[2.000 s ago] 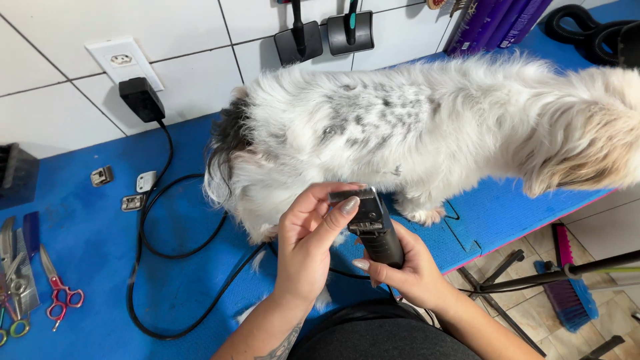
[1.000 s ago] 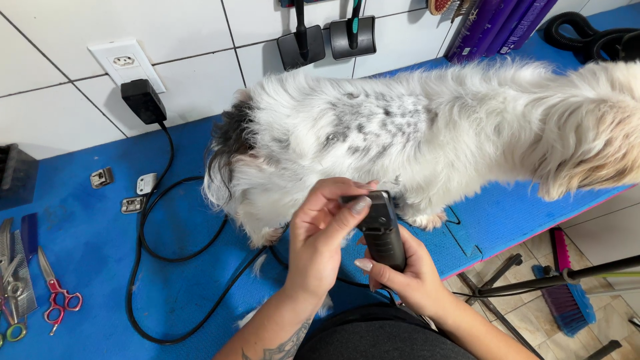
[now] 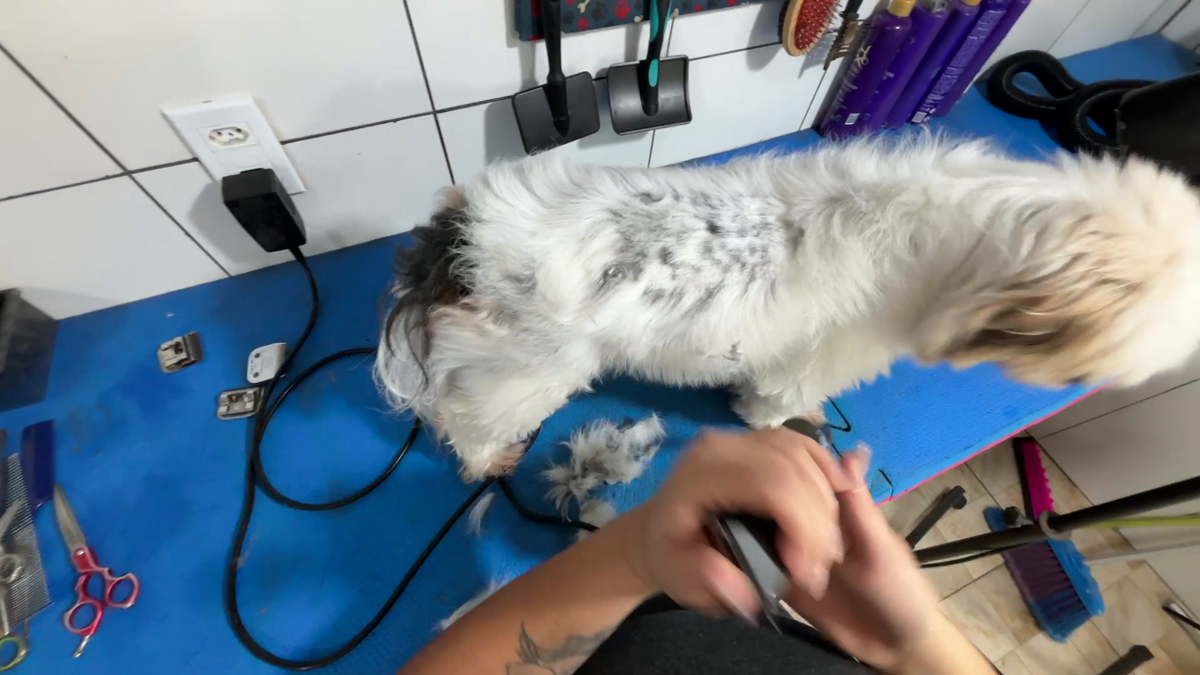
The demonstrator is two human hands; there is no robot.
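My left hand (image 3: 750, 502) is closed round a black pet hair clipper (image 3: 755, 553), blurred by motion, in front of my body. Beside it my right hand (image 3: 877, 572) touches the left one; its fingers are mostly hidden, so its hold on the clipper cannot be told. Just beyond both hands a white dog (image 3: 656, 272) with grey spots and a tan head stands on the blue grooming table (image 3: 141, 497), its head at the right. Cut fur (image 3: 605, 459) lies on the table left of my hands.
The black cord (image 3: 239, 562) loops over the table from a wall adapter (image 3: 262, 208). Clipper blades (image 3: 180, 352) and red-handled scissors (image 3: 94, 581) lie at the left. Slicker brushes (image 3: 649, 94) hang on the wall near purple bottles (image 3: 872, 70). A floor brush (image 3: 1050, 572) is at the lower right.
My hands have moved down, closer to my body, and the clipper has turned from upright. My left hand has gone from the clipper's head to around its body. The cut fur shows more fully.
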